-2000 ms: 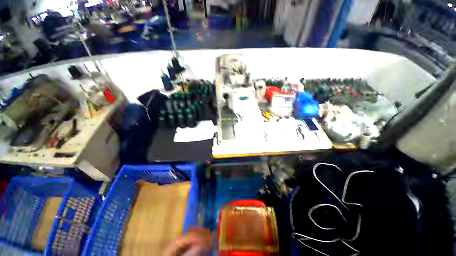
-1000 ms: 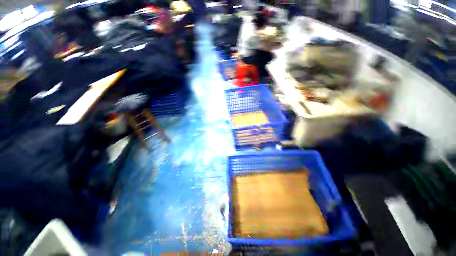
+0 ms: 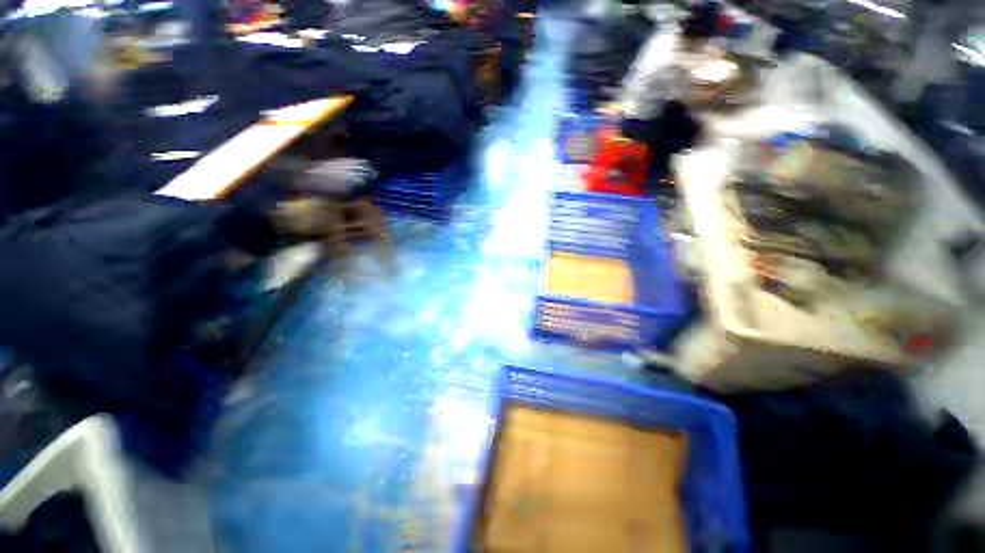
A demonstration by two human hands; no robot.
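Note:
No hand shows in the picture now. Nearest in front is a blue plastic basket (image 3: 713,432) at the bottom, cut off by the lower edge, with a tan board liner (image 3: 589,481) lying flat in its bottom. Behind it stands a second blue basket (image 3: 670,265) with a smaller tan board (image 3: 589,278) inside. At the bottom left is the thick pale rim of a white tub (image 3: 103,464), with dark cloth inside. The picture is blurred.
Blue floor (image 3: 324,410) runs up the aisle. Dark garment heaps (image 3: 108,292) lie on the left, beside a blurred wooden stool (image 3: 362,221). A pale machine table (image 3: 745,324) stands on the right. A person (image 3: 659,92) is near a red stool (image 3: 618,164) farther back.
The view has turned left from the sewing machine to the aisle, then shifted slightly. The blurred hand near the basket two seconds ago is out of the picture. More of the white tub's rim shows.

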